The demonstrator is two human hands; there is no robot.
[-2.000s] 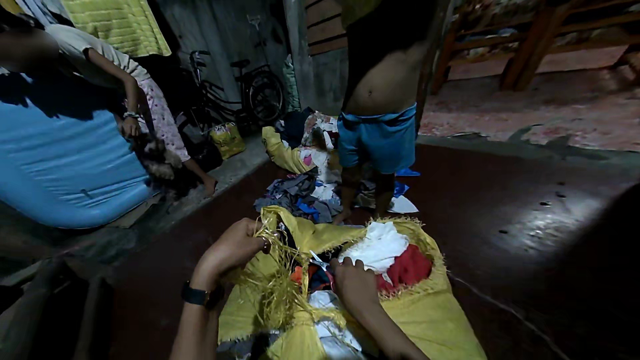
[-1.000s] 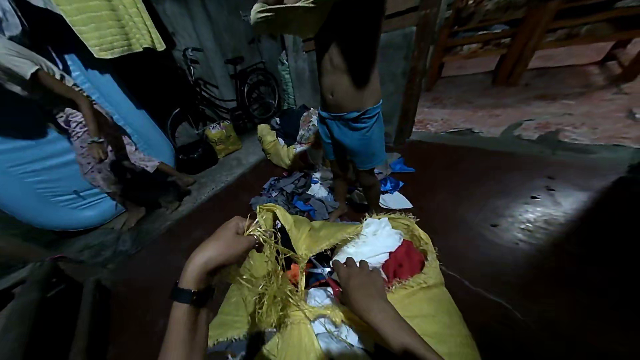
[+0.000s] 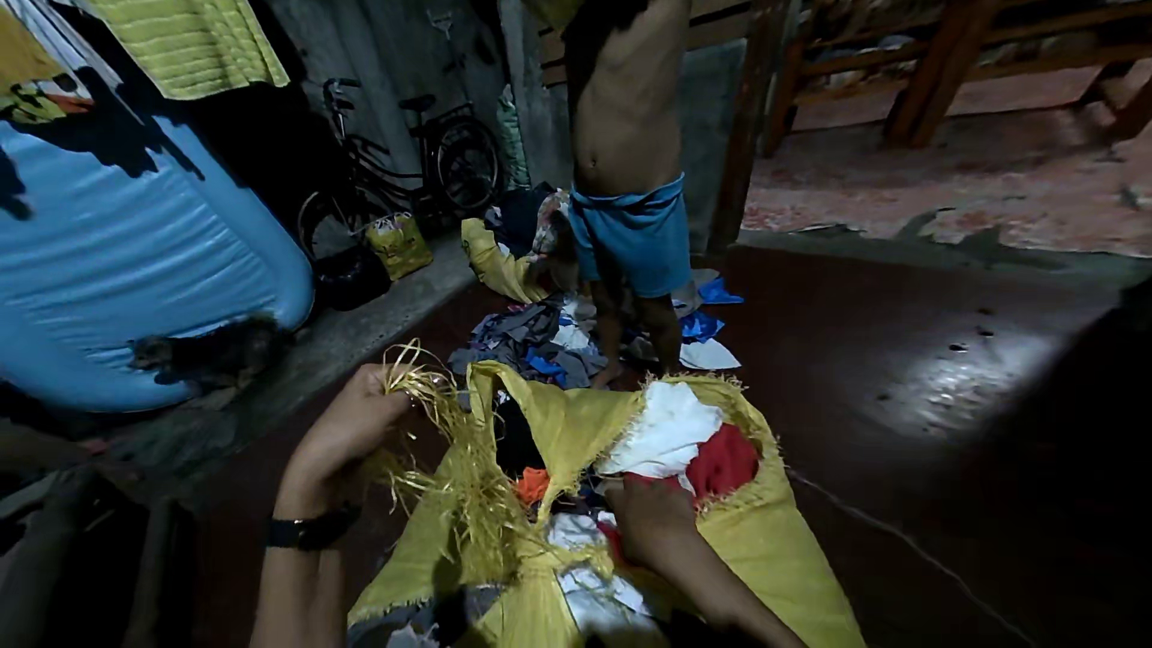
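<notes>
A yellow woven plastic sack, frayed and torn open, stands close in front of me, stuffed with cloth. My left hand, with a dark band on the wrist, is closed on frayed yellow strands at the sack's left side. My right hand reaches into the opening against the cloth; its fingertips are hidden, so its grip cannot be told. Just beyond that hand lie a white cloth and a red cloth. An orange cloth shows through a gap between the hands.
Beyond the sack, a person in blue shorts stands among piled clothes. Another yellow sack lies behind. A bicycle leans at the wall. At left are a blue inflatable and a dog; wooden benches stand upper right.
My right hand has gone deeper among the cloth in the sack. The person who was at the left by the blue inflatable is out of view.
</notes>
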